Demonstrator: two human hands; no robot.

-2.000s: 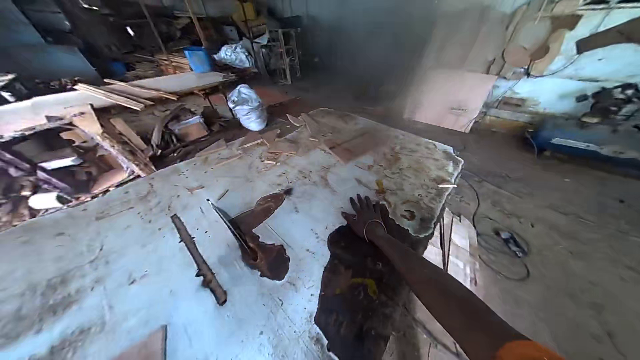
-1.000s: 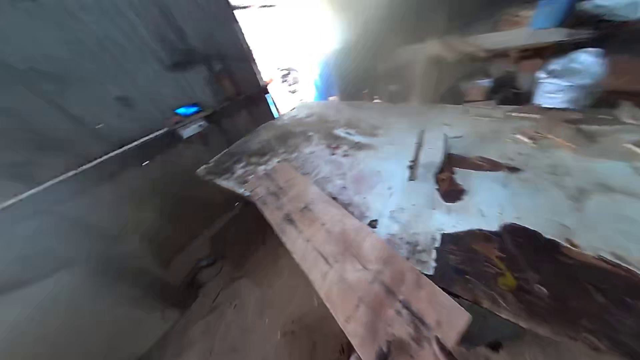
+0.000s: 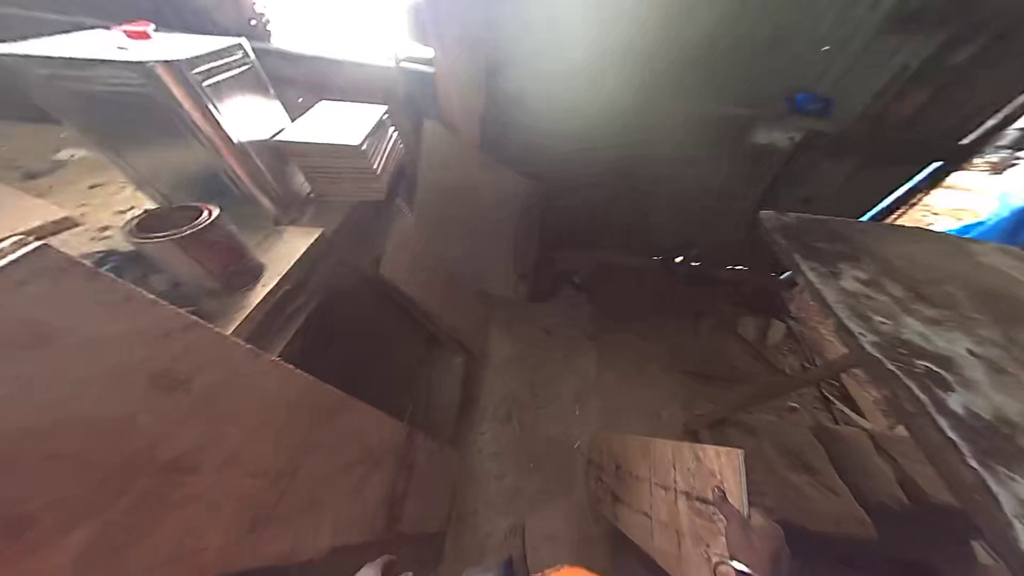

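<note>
My right hand [image 3: 752,536], with a bangle at its wrist, grips the right edge of a wooden board [image 3: 668,500] at the lower right, its thumb on the board's face. Dark cracks or stains run across the wood. Only a small part of my left hand [image 3: 382,566] shows at the bottom edge, beside a large reddish-brown wooden sheet [image 3: 200,432]; whether it holds anything is not visible.
A tin can [image 3: 196,244] stands on a wooden surface at the left, near a shiny metal container [image 3: 184,120] and a stack of boards or tiles [image 3: 344,148]. The worktable [image 3: 920,336] lies at the right, with wood scraps [image 3: 848,392] beneath its edge.
The view has swung far away from the tabletop. Two seconds ago a hand lay on the dark wood piece there; now my right hand grips a board beside the table.
</note>
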